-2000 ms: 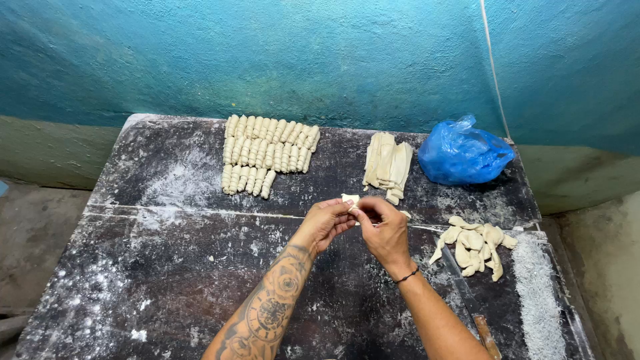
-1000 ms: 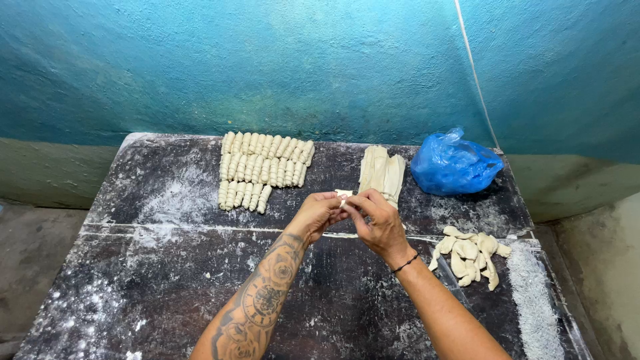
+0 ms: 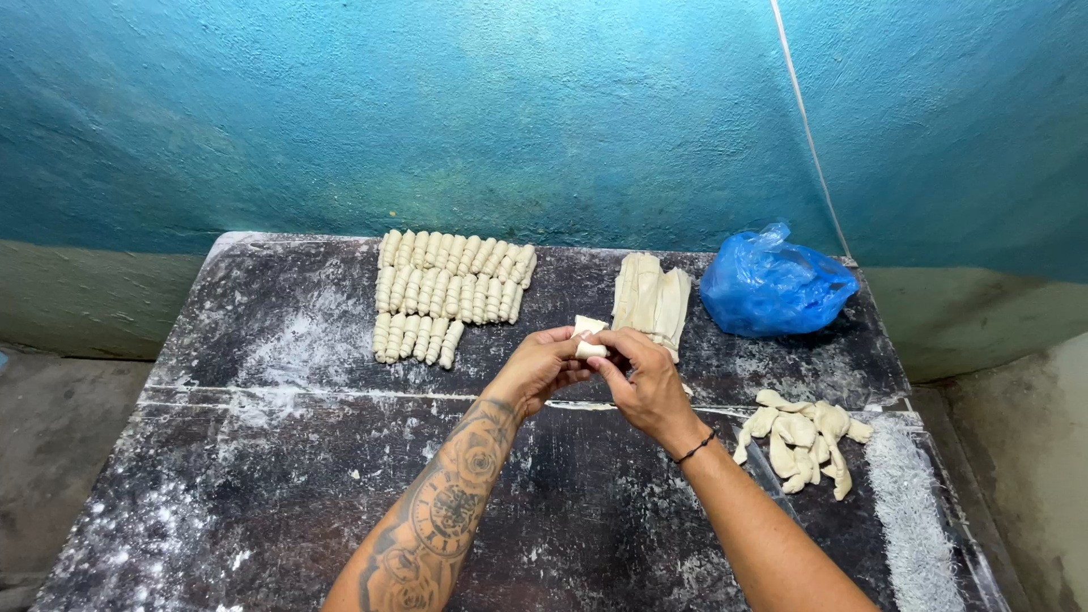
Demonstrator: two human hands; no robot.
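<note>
A small piece of pale dough, partly rolled, is held in the air over the table between both hands. My left hand grips its left side with thumb and fingers. My right hand pinches its right side. Just behind my right hand lies a stack of flat dough strips. Rolled, ridged dough pieces lie side by side in several rows left of the hands, near the table's back edge. Irregular dough scraps are heaped to the right of my right wrist.
A blue plastic bag sits at the back right of the dark, flour-dusted wooden table. A long blade-like tool lies partly hidden by my right forearm. A whitish fringed strip runs along the right side. A blue wall stands behind.
The dough between my fingers looks more rolled up than two seconds ago, with a short flat end still showing. Both hands remain near the strips. The view has shifted slightly.
</note>
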